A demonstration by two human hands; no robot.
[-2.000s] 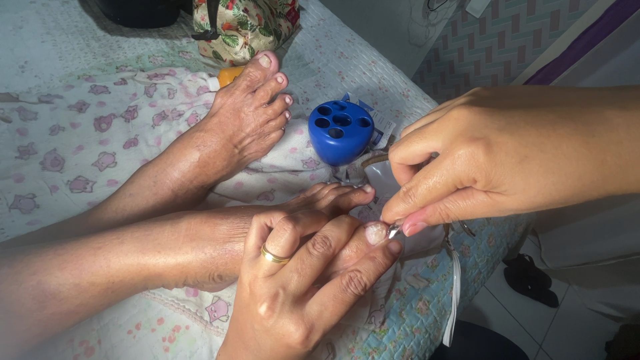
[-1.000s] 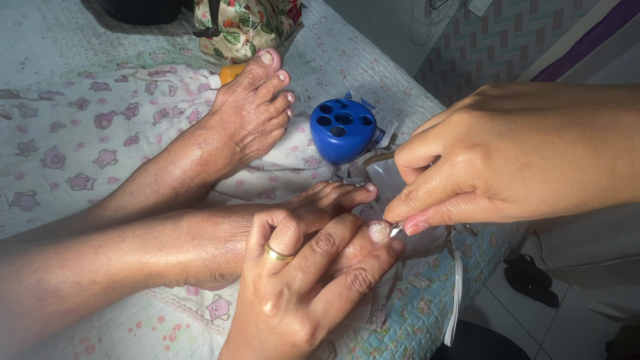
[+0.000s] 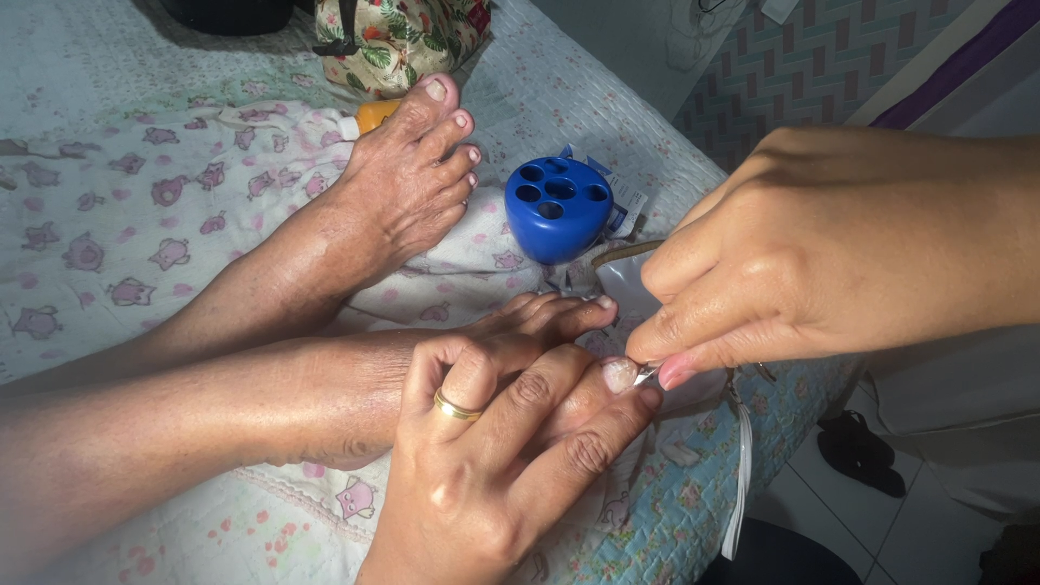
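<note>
My left hand (image 3: 496,455), with a gold ring on one finger, grips the front of another person's nearer foot (image 3: 577,402) around the big toe. At the tip of that big toe's nail (image 3: 620,374), my right hand (image 3: 756,260) pinches a small shiny metal nail tool (image 3: 646,374); its tip touches the nail edge, and most of it is hidden in my fingers, so its exact kind cannot be told. The person's other foot (image 3: 398,179) rests on a printed cloth, toes up. A blue plastic holder with round holes (image 3: 559,210) stands beyond the nearer foot.
A pale pouch with a zip (image 3: 630,280) lies under my right hand. Printed packets (image 3: 626,199) lie behind the blue holder. Farther back are an orange tube (image 3: 376,115), a floral bag (image 3: 398,45) and a black container (image 3: 227,12). The quilted bed edge (image 3: 691,496) drops to a tiled floor with a black sandal (image 3: 861,451).
</note>
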